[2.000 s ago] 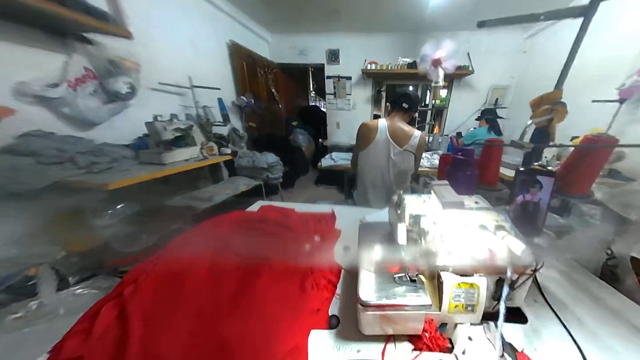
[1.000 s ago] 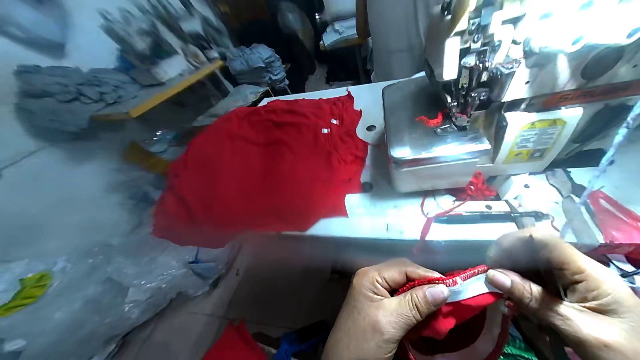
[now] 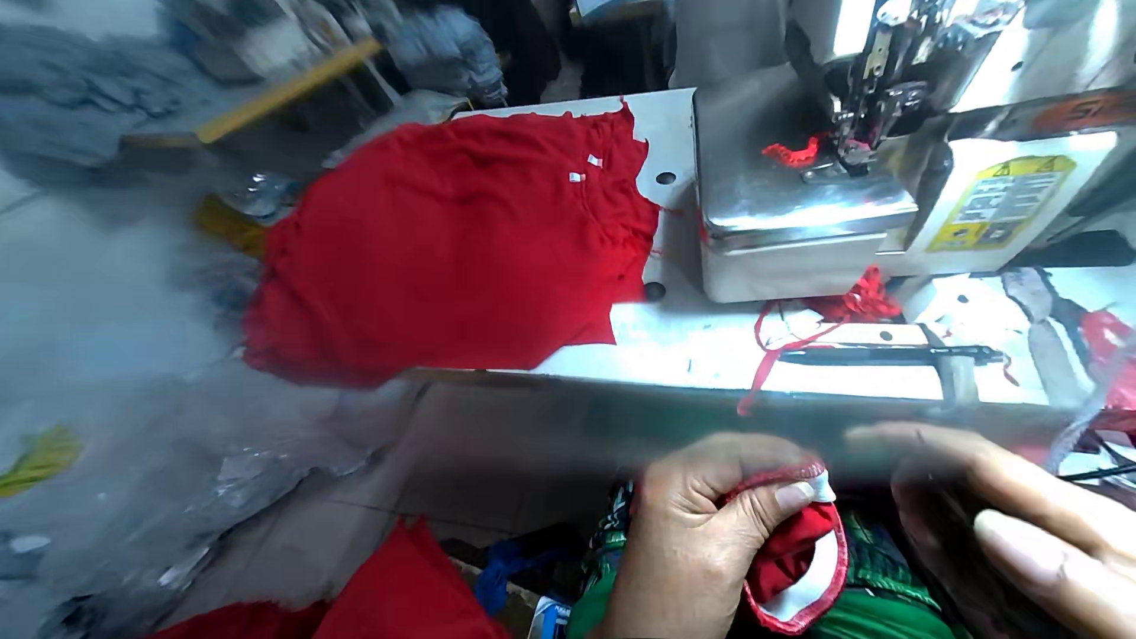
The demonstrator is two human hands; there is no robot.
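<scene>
My left hand (image 3: pixel 710 524) pinches a red fabric piece with a white band and stitched edge (image 3: pixel 799 568) between thumb and fingers, low at the centre right, over my lap. Beside it on the right, my right hand (image 3: pixel 1012 515) is off the cloth, its fingers apart and slightly blurred. A pile of red fabric pieces (image 3: pixel 461 240) with two small white tags lies on the white sewing table. Right of the pile stands an overlock sewing machine (image 3: pixel 799 204), with a red scrap (image 3: pixel 792 153) by its presser foot.
Dark tweezers (image 3: pixel 887 356) and red thread scraps (image 3: pixel 856 302) lie on the table (image 3: pixel 612 364) before the machine. More red cloth (image 3: pixel 417 586) is below the edge. Clear plastic bags (image 3: pixel 266 479) cover the floor at left. Grey fabric (image 3: pixel 80 98) is piled on another table.
The view has tipped down since the oldest frame. One second ago both hands held the red piece's edge; my right hand has since let go and moved right. My left hand keeps hold.
</scene>
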